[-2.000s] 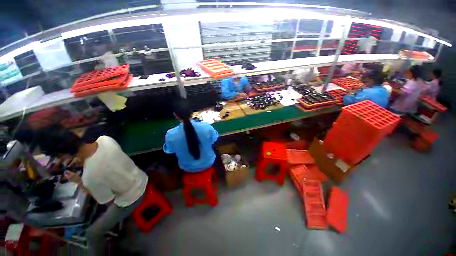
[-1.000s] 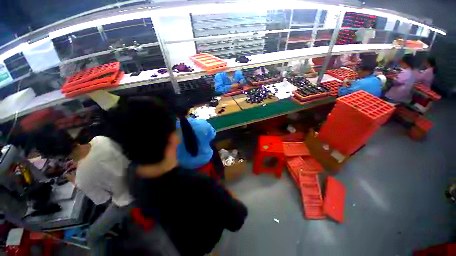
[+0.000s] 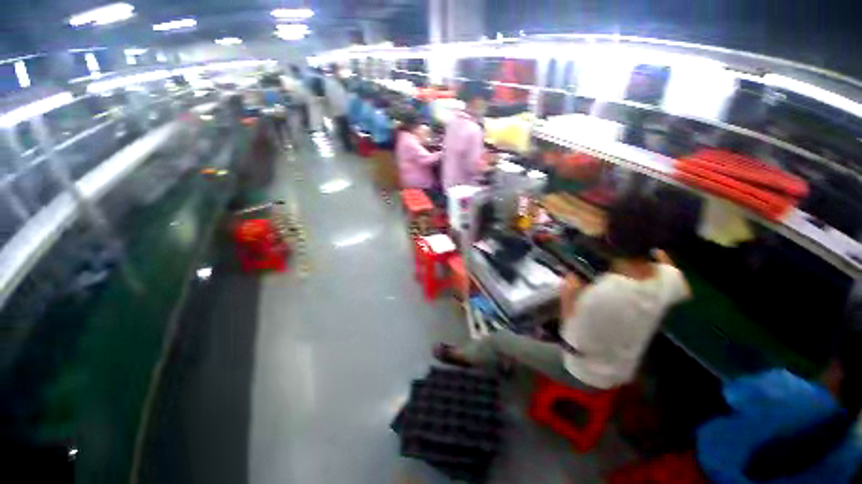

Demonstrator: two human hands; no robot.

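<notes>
Neither of my hands is in the picture. Nearest in front of me, a stack of black gridded trays (image 3: 452, 421) lies on the grey floor. Beside it a person in a white top (image 3: 619, 326) sits on a red stool (image 3: 573, 412), bent over a pale machine or bench (image 3: 520, 284) with dark items on it. The person's hands are near its edge; what they hold is too blurred to tell. At the lower right, a person in blue (image 3: 780, 430) is partly cut off.
An aisle (image 3: 326, 312) runs away ahead. A long green bench (image 3: 104, 321) lines the left. Red stools stand left (image 3: 260, 244) and right (image 3: 437, 265) of the aisle. Two people in pink (image 3: 463, 146) are beyond the machine. Orange-red trays (image 3: 742, 180) lie on the right shelf.
My view has swung left, from the right-hand bench to along the aisle. The person in black who crossed in front is no longer clearly seen; the large orange-red tray stack is out of view.
</notes>
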